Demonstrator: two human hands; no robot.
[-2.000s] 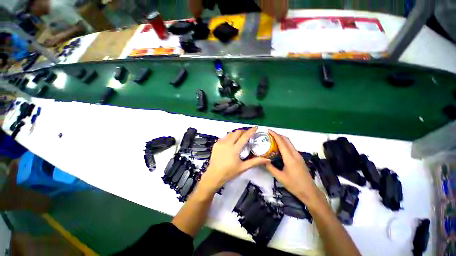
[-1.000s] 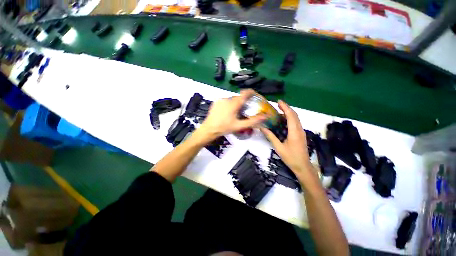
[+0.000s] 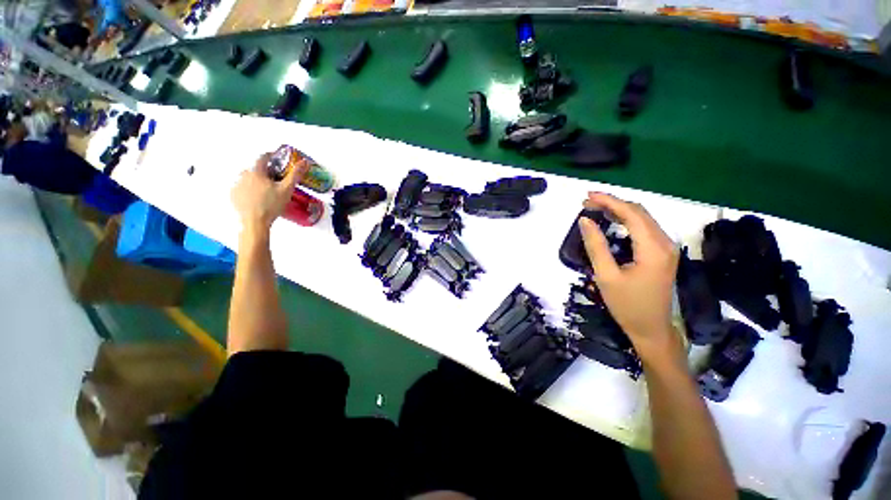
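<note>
My left hand is at the left on the white bench, its fingers on a yellow-orange drink can that lies tilted. A red can is just below it, beside the hand; whether the hand also touches it I cannot tell. My right hand holds a smooth black unit between thumb and fingers, right of centre. Narrow black covers lie side by side in front of me, with more rows between the hands.
Curved black parts lie right of the cans. A heap of bulkier black parts is right of my right hand. The green belt beyond the bench carries spaced black units. A blue stool-like object stands below at left.
The cans, earlier between both hands at the centre, are now at the left with my left hand. My hands have moved apart, and my right hand has taken hold of a black unit. The view has shifted.
</note>
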